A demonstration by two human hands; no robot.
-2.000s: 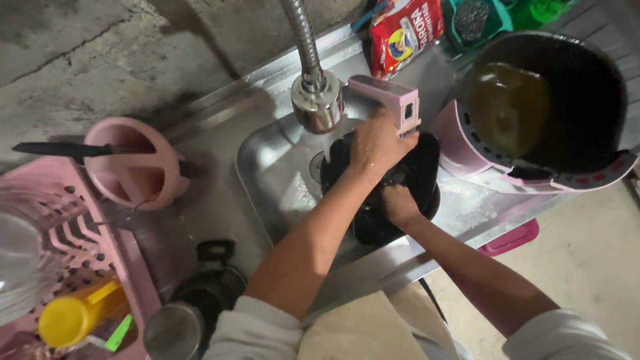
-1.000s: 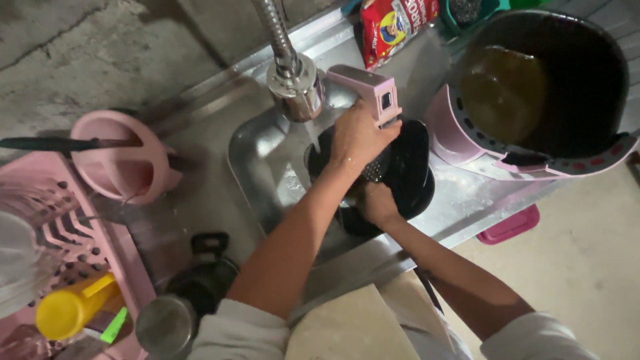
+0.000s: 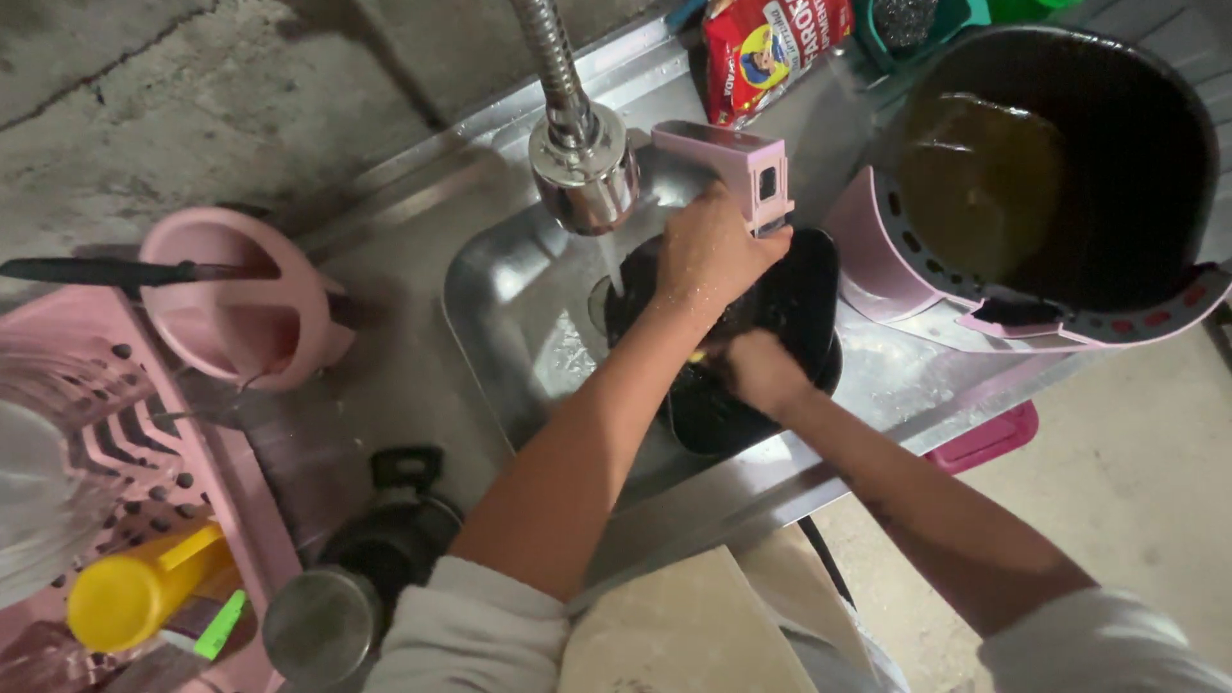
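Observation:
My left hand [image 3: 717, 250] is closed around the pink handle [image 3: 731, 164] of a black air fryer basket [image 3: 808, 279], which is tilted in the steel sink [image 3: 500, 318]. My right hand [image 3: 765, 371] is blurred and presses inside the basket; a bit of yellow shows by its fingers, perhaps a sponge, mostly hidden. Water runs from the chrome faucet [image 3: 585, 173] just left of the basket and wets the sink floor. To the right stands a larger black air fryer drawer [image 3: 1145, 173] with a pink front, holding murky brownish liquid.
A pink dish rack [image 3: 260, 520] with a yellow cup [image 3: 120, 597] stands at left, near a pink cutlery holder [image 3: 226, 332] with a black-handled knife [image 3: 96, 271]. Dark pots [image 3: 395, 539] sit by the near edge. A red food packet [image 3: 770, 58] and green scourer holder [image 3: 924, 38] lie behind.
My right hand has shifted within the basket, where a dark mesh-like patch showed beside it one second ago. My left hand stays on the handle.

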